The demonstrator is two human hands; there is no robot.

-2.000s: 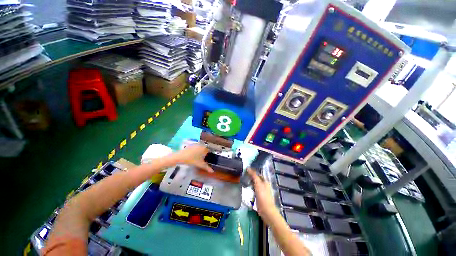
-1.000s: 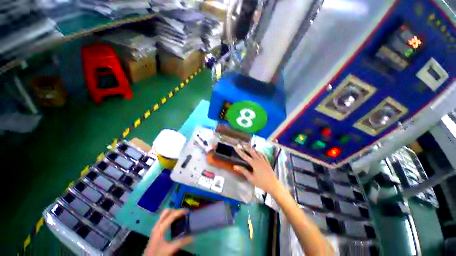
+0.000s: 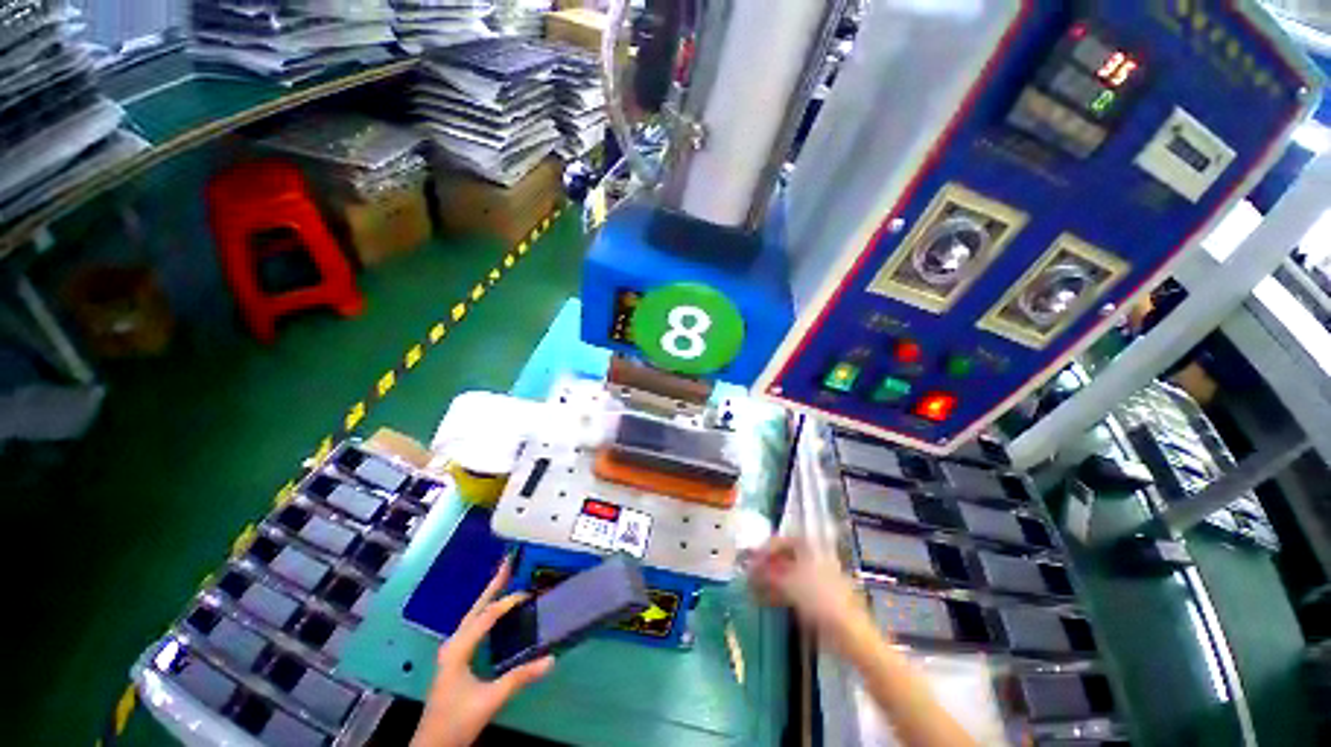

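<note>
My left hand (image 3: pixel 475 671) holds a dark phone-sized assembly (image 3: pixel 569 613), tilted, in front of the press's blue front block (image 3: pixel 642 616). Another dark assembly (image 3: pixel 679 444) lies on the orange-brown nest (image 3: pixel 664 479) on the silver-grey base plate (image 3: pixel 555 508). My right hand (image 3: pixel 803 572) is blurred at the right of the base plate, its fingers curled, clear of the nest. A whitish crumpled thing (image 3: pixel 752 531) is at its fingertips; whether it is gripped cannot be told. The blue press head (image 3: pixel 620 270) is above and behind the nest.
Trays of dark pieces stand at left (image 3: pixel 205 628) and right (image 3: pixel 934 562). A white tub (image 3: pixel 489 438) and a dark blue flat piece (image 3: pixel 456 572) lie left of the press. The control box (image 3: pixel 1007 219) overhangs on the right. A thin yellowish stick (image 3: pixel 734 652) lies on the green bench.
Both hands were at the nest first. My left hand then held an assembly in front of the press and still does. My right hand has left the piece in the nest and moved right and down.
</note>
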